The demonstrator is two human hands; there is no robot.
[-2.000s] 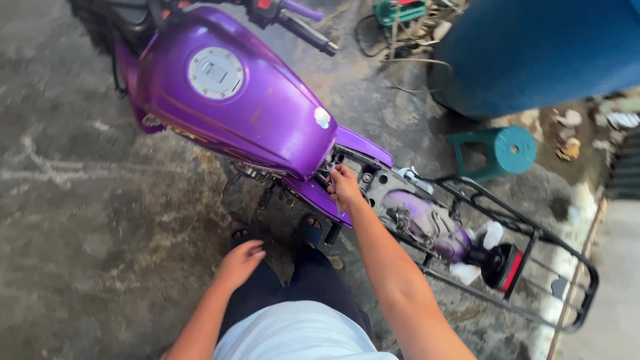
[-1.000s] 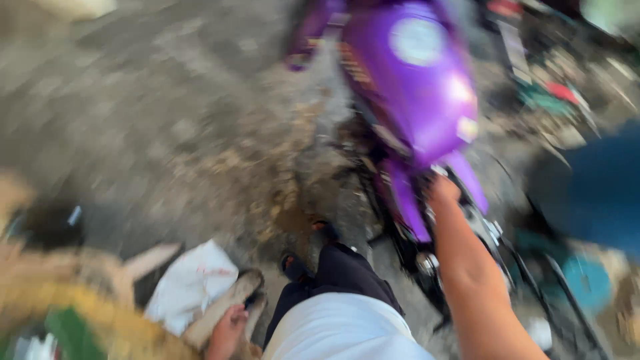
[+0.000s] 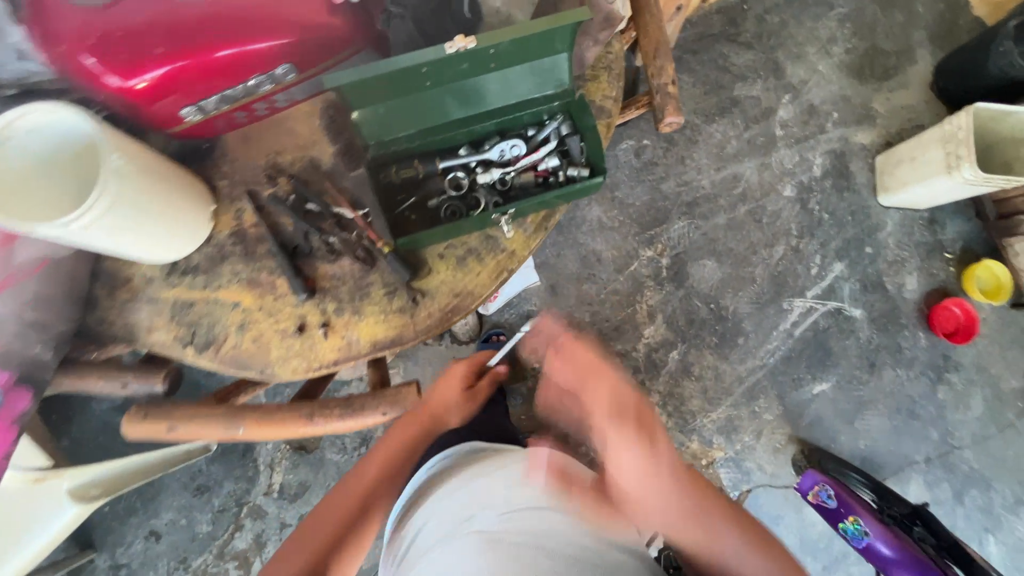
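My left hand (image 3: 466, 390) is closed around a slim silvery metal tool (image 3: 510, 344), perhaps a wrench, which points up and to the right. Blurred by motion, my right hand (image 3: 580, 392) is beside the tool's far end; whether it touches the tool or holds anything cannot be told. Beyond my hands, a green metal toolbox (image 3: 480, 88) stands with its lid up on a worn round wooden table (image 3: 264, 352). Inside it lie a ratchet handle (image 3: 504, 152), sockets and wrenches. Dark hand tools (image 3: 280, 248) lie left of the box.
A red motorcycle fuel tank (image 3: 216, 48) and a whitish plastic container (image 3: 144, 192) are on the table's left. A wooden rail (image 3: 272, 418) runs below its edge. Red (image 3: 954, 321) and yellow (image 3: 987, 282) cups are at right; a purple motorcycle fender (image 3: 856, 520) is lower right.
The view has swung from the purple motorcycle to the table and toolbox. My right hand has left the motorcycle's seat area. The silvery tool now shows in my left hand.
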